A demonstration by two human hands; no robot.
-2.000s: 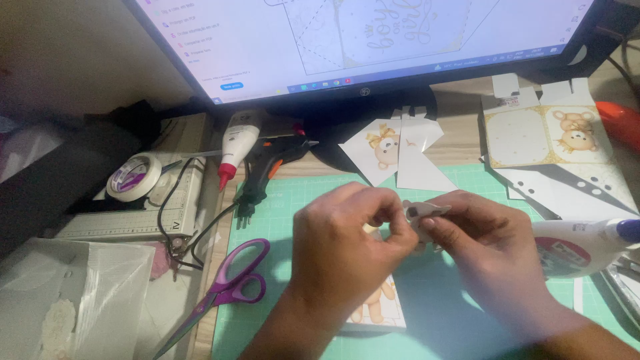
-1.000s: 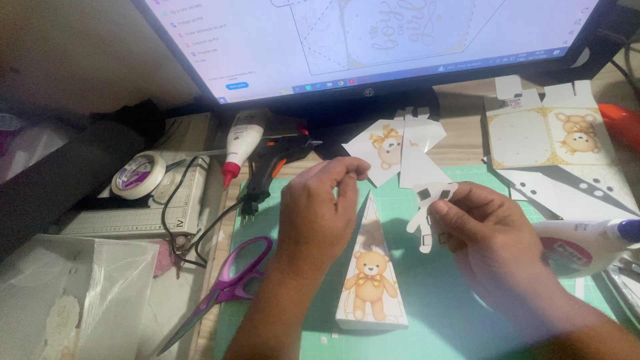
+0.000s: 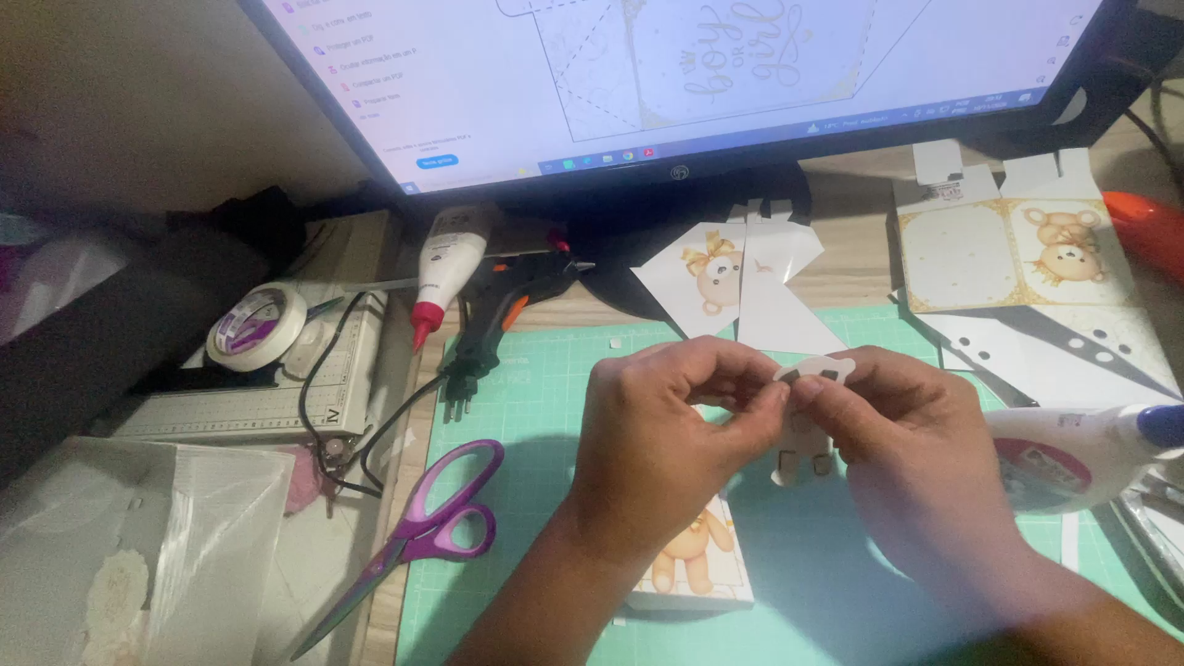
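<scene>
A white paper cutout (image 3: pixel 803 453) with small dark and outlined squares on its back is pinched near its top by my left hand (image 3: pixel 680 435) and my right hand (image 3: pixel 911 444). Its fingertips-side edge is partly hidden behind my thumbs. Below my left hand, a folded paper piece printed with a teddy bear (image 3: pixel 689 564) rests on the green cutting mat (image 3: pixel 518 398); its upper part is covered by that hand. Beyond my hands lie white cut pieces with a bear's head (image 3: pixel 717 277).
Purple-handled scissors (image 3: pixel 444 536), a black glue gun (image 3: pixel 490 324) and a red-tipped glue bottle (image 3: pixel 449 264) lie to the left. A tape roll (image 3: pixel 259 328) sits on a paper trimmer (image 3: pixel 342 398). On the right are a white glue bottle (image 3: pixel 1064 453) and a printed sheet (image 3: pixel 962 254). A monitor (image 3: pixel 684 171) stands behind.
My left hand has come back to the cutout, which one second ago only my right hand held. It now covers the top of the bear-printed piece.
</scene>
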